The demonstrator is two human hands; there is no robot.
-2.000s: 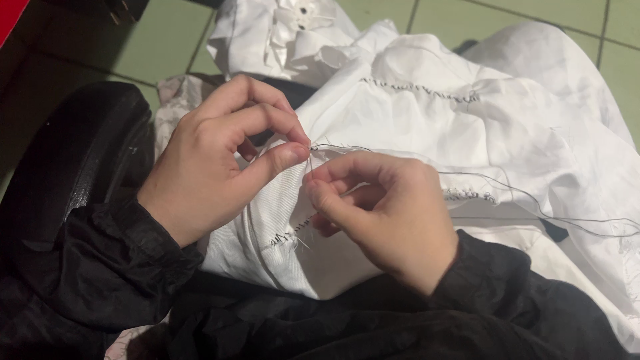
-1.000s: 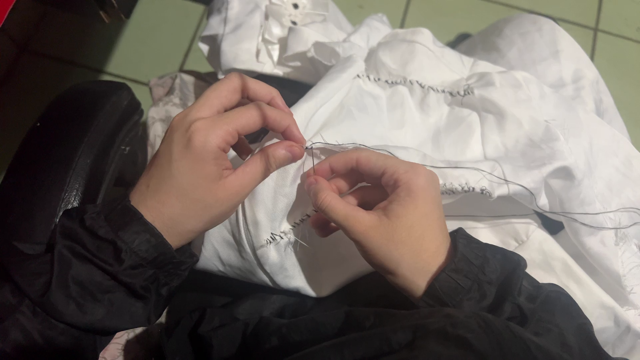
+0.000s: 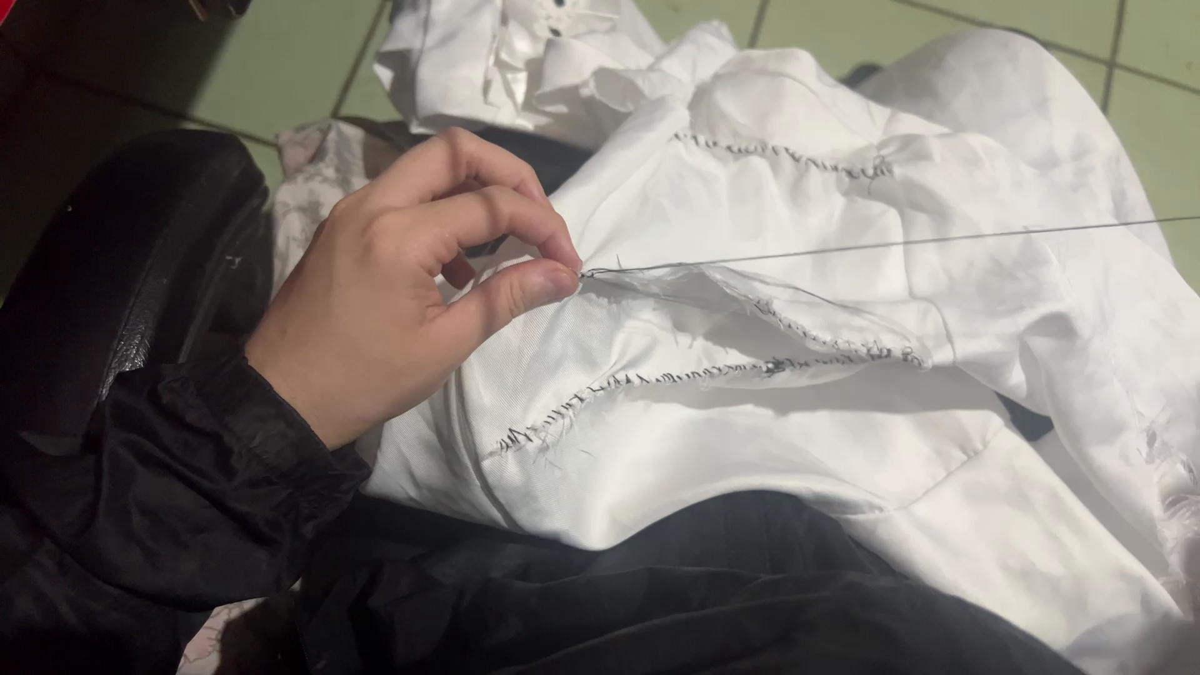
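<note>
My left hand pinches an edge of the white fabric between thumb and index finger, left of the middle. From that pinch a dark thread runs taut to the right edge of the view. My right hand is out of the frame. Below the thread the fabric parts in a fold, with rough dark stitches along its lower side and more stitches on the slanting edge. Another row of dark stitching crosses the cloth higher up. No needle can be seen.
The white cloth lies over my lap, above black clothing. A rounded black padded object stands at the left. Ruffled white fabric with eyelets is at the top, over a green tiled floor.
My right hand, close to the left one before, has left the view. The thread, slack and curved earlier, now has a straight stretch to the right. My left hand keeps its pinch.
</note>
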